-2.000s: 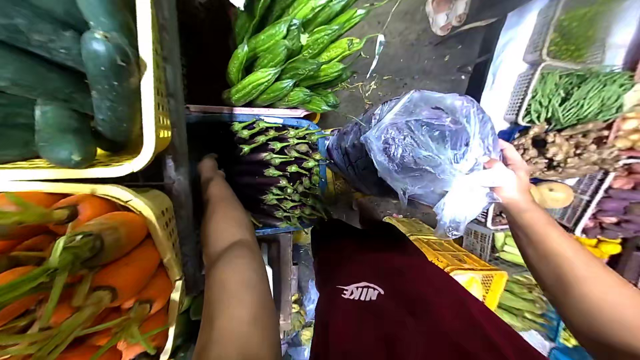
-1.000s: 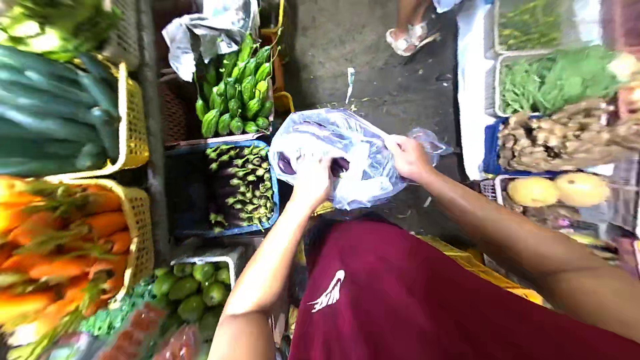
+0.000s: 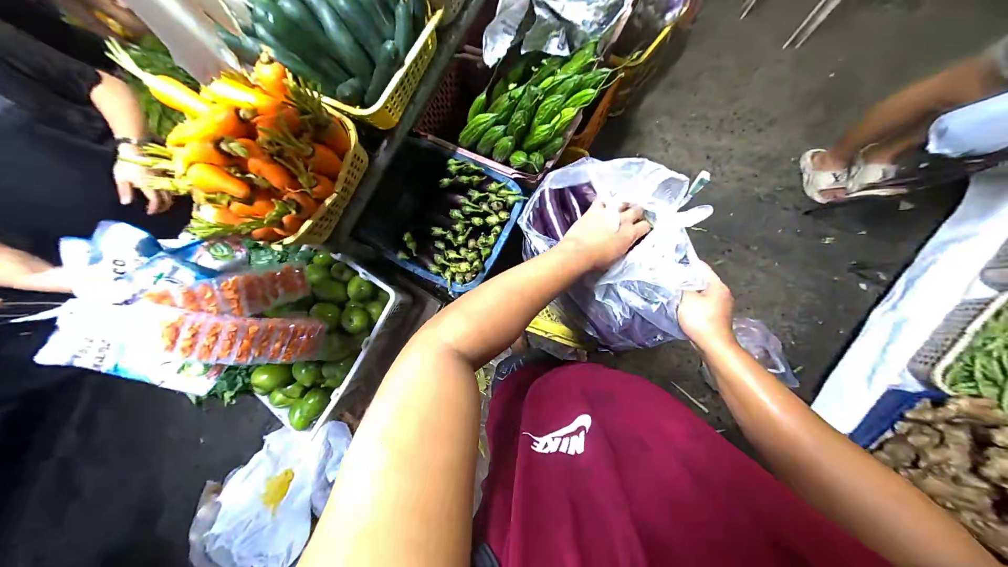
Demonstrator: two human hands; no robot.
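A large clear plastic bag (image 3: 646,276) filled with purple eggplants (image 3: 563,209) stands in front of my knees. My left hand (image 3: 606,232) is at the bag's opening, fingers bent over the crumpled plastic; its grip there is unclear. My right hand (image 3: 705,303) holds the gathered plastic at the bag's right edge. Just left of the bag is a blue crate (image 3: 492,264) of eggplants with green stems (image 3: 465,224), its left part dark.
Bitter gourds (image 3: 543,106), a yellow basket (image 3: 342,189) of carrots and a white crate (image 3: 386,323) of green fruit adjoin. A person's hand (image 3: 138,177) is beside the carrots; another person's sandalled foot (image 3: 835,177) is at right. Ginger (image 3: 953,457) lies lower right.
My left hand was down at the eggplant crate two seconds ago and is now at the bag's opening. My right hand stays on the bag. The view has turned.
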